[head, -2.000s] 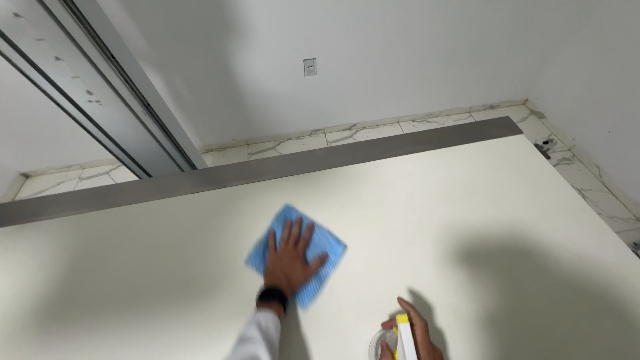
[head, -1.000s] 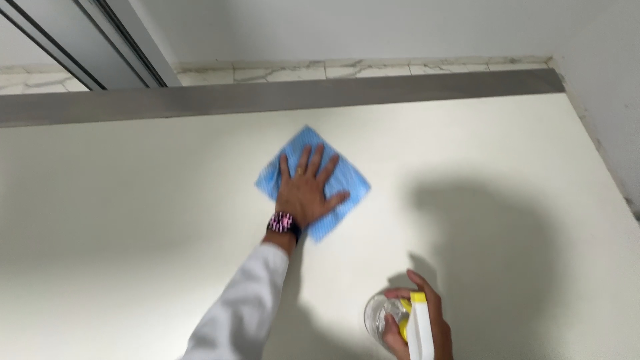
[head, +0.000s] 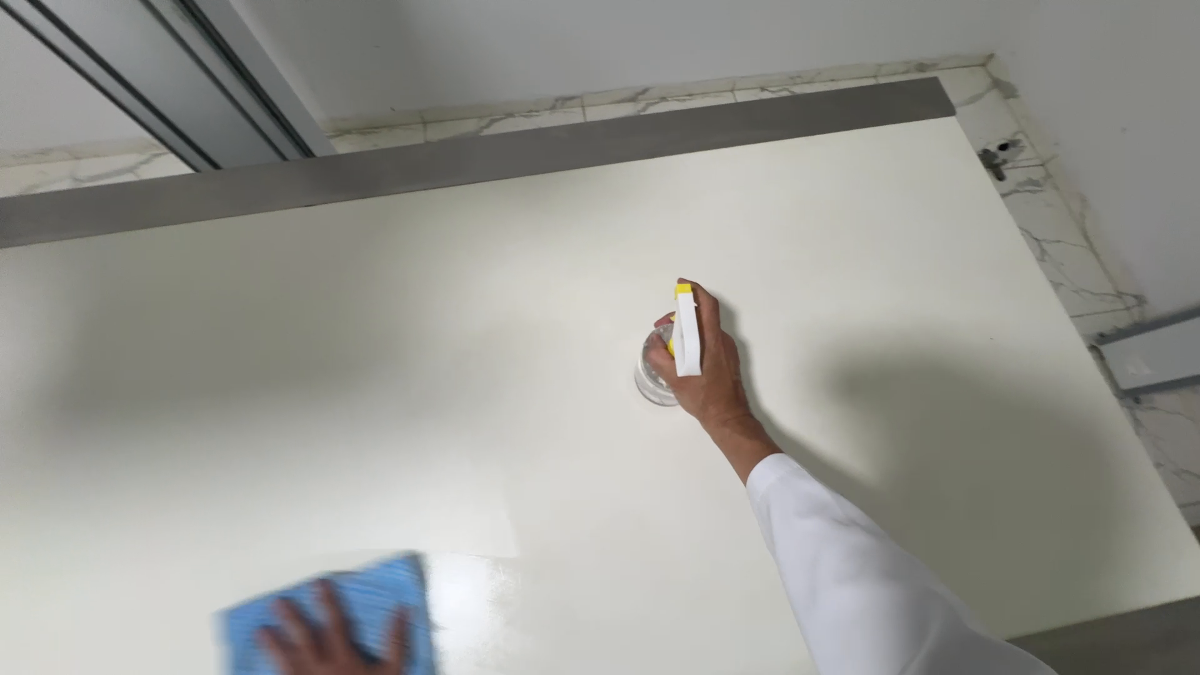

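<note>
A blue cloth (head: 384,600) lies on the white tabletop (head: 562,450) at the bottom left, with my left hand (head: 333,637) spread flat on top of it, its fingers apart and blurred. My right hand (head: 708,366) is wrapped round a clear spray bottle (head: 653,380) near the middle of the table. The bottle's white and yellow trigger head (head: 688,333) shows above my fingers. The bottle appears to stand on the tabletop. A faint shine lies just right of the cloth.
A grey strip (head: 469,155) runs along the table's far edge. Behind it are a metal-framed panel (head: 187,75), a pale wall (head: 609,47) and marble-patterned tiles (head: 1069,244). A grey-edged white object (head: 1153,354) is at the far right beside the table.
My left hand has brought the blue cloth from near the far edge toward the near left. My right hand and the bottle now sit farther forward on the table. The view has shifted.
</note>
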